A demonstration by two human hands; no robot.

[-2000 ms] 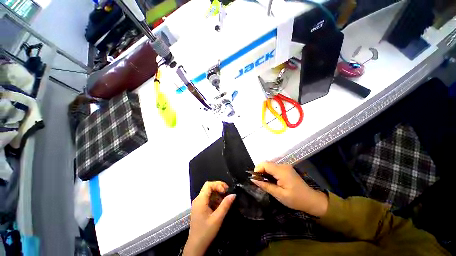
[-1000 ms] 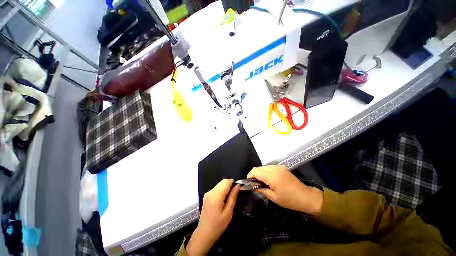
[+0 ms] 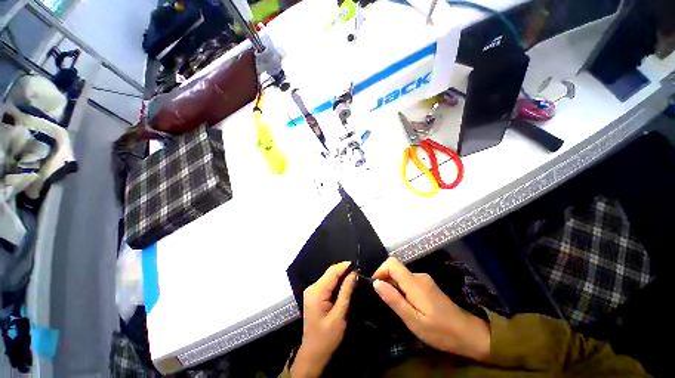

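Note:
A black fabric panel (image 3: 326, 247) lies on the white table, one corner at the presser foot and needle area (image 3: 348, 156), its near part over the front edge. A stitched line or fold runs down it towards my fingers. My left hand (image 3: 327, 308) pinches the panel near the table edge. My right hand (image 3: 425, 304) is just to the right, fingertips close to the left ones. A thin dark tip of the thread snips (image 3: 363, 277) shows between the hands; the rest is hidden in my right hand.
Red and orange-yellow scissors (image 3: 432, 168) lie right of the needle, beside an upright dark rectangle (image 3: 492, 103) and a black bar (image 3: 538, 135). A plaid stack (image 3: 178, 188) sits at left. A yellow-green tag (image 3: 269, 144) hangs left of the needle. Plaid cloth (image 3: 592, 258) lies at right.
The snips, shown broadly between my hands a second ago, now show only as a thin tip. My right hand has turned and lowered slightly. The fold on the panel shows again.

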